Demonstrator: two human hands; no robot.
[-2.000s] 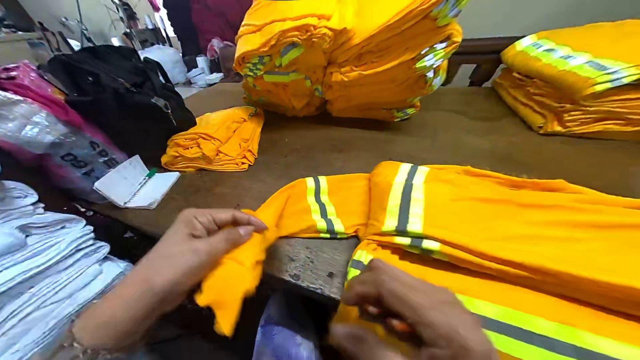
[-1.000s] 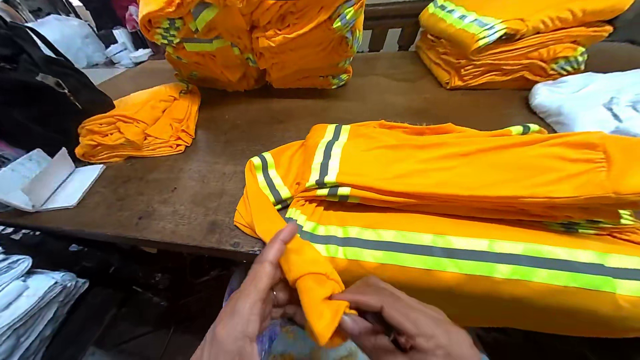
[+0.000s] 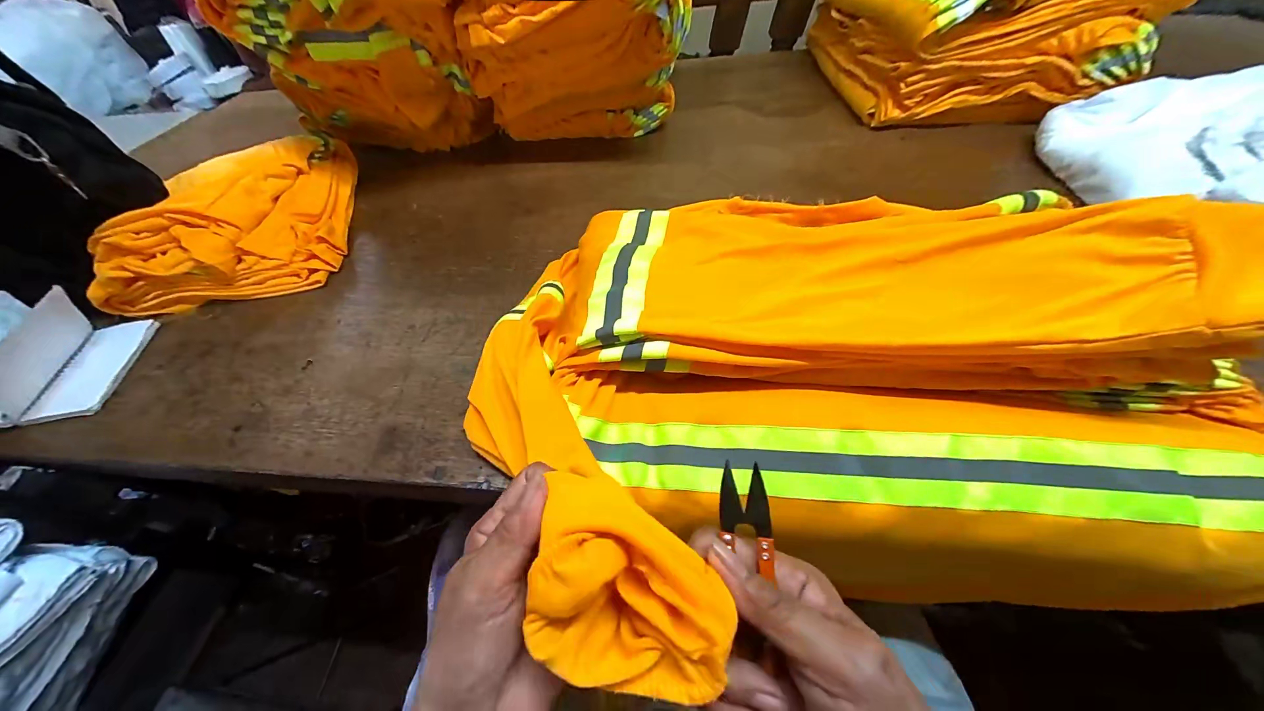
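My left hand (image 3: 499, 602) grips the side of an orange sleeve end (image 3: 622, 592), whose gathered opening faces me. Thread snips (image 3: 747, 513) with dark blades and orange handles are in my right hand (image 3: 800, 632), blades pointing away from me and apart. The fingertips of that hand touch the sleeve's right side. The sleeve runs back to a pile of orange garments (image 3: 889, 286) with yellow-green and grey reflective bands, lying at the table's front edge and hanging over it.
On the brown wooden table (image 3: 395, 375) are a folded orange bundle (image 3: 227, 227), an open notebook (image 3: 79, 365), tall orange stacks (image 3: 395, 69), another orange stack (image 3: 978, 59) and a white bundle (image 3: 1165, 138). A black bag (image 3: 59, 197) stands left. White folded cloth (image 3: 59, 612) lies lower left.
The sleeve end has turned so its opening faces me. The snips now show clearly in my right hand. The view has shifted right since the first frame.
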